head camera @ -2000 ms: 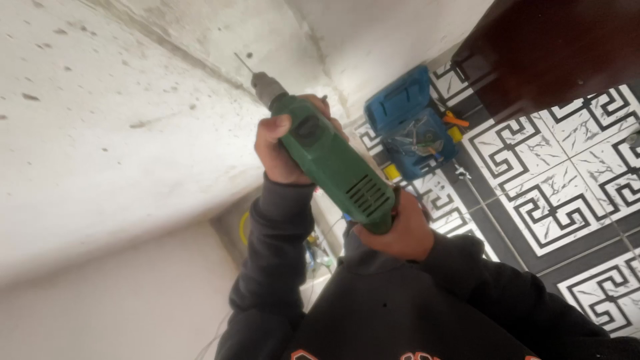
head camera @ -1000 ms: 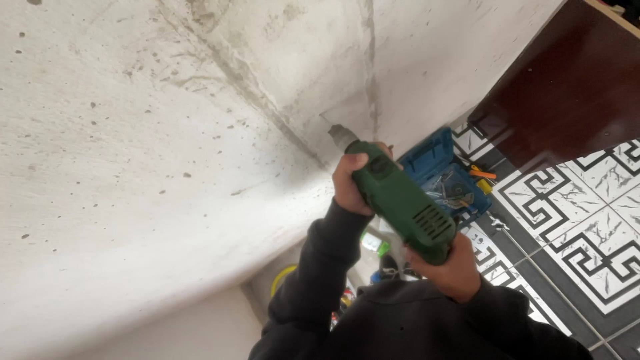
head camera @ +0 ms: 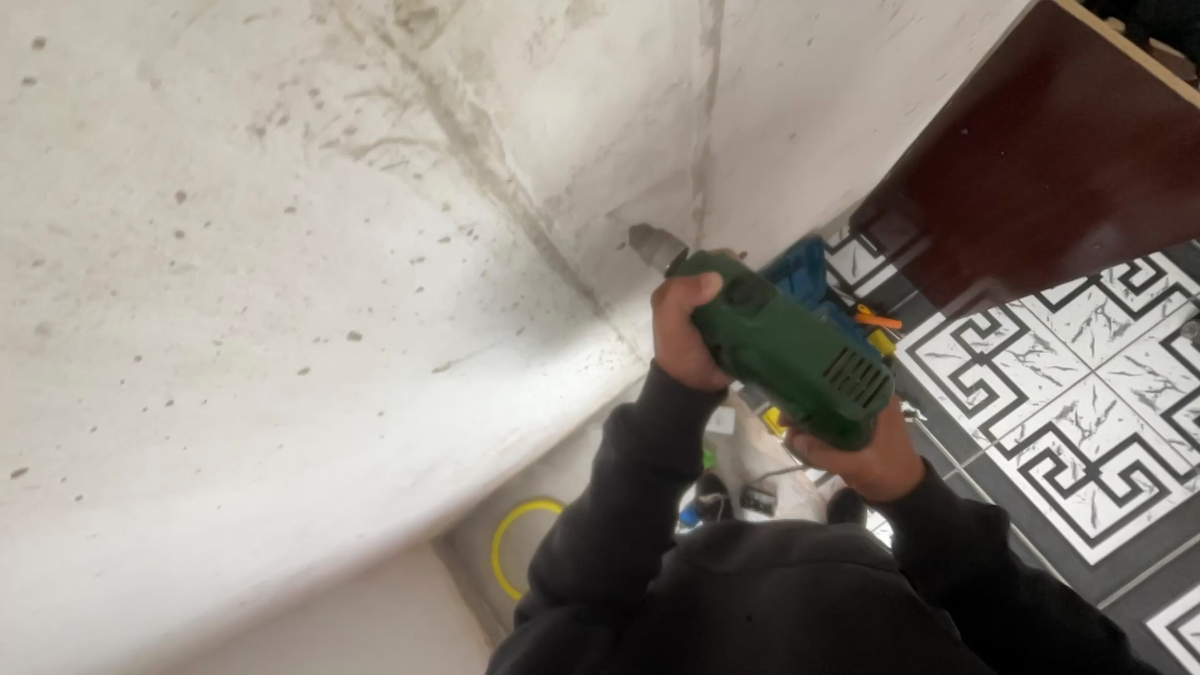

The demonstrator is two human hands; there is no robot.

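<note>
A green corded-style power drill (head camera: pixel 783 342) is held in both hands, its grey chuck pointing up and left at the wall (head camera: pixel 600 141). My left hand (head camera: pixel 687 328) grips the front of the body just behind the chuck, thumb on top. Around the rear handle, below the vent slots, my right hand (head camera: pixel 867 455) is closed; the drill body hides part of its fingers. A thin bit reaches from the chuck to or near the plastered wall; whether it touches cannot be told.
Behind the drill, a blue toolbox (head camera: pixel 799 272) stands on the patterned tile floor (head camera: pixel 1078 412). A dark red glossy panel (head camera: pixel 1041 159) is at the upper right. A yellow ring-shaped item (head camera: pixel 497 553) and small items lie low by the wall, near my shoes (head camera: pixel 847 507).
The view has shifted, showing more wall. Both hands keep hold of the drill, and the toolbox, seen openly two seconds ago, is now partly hidden behind it.
</note>
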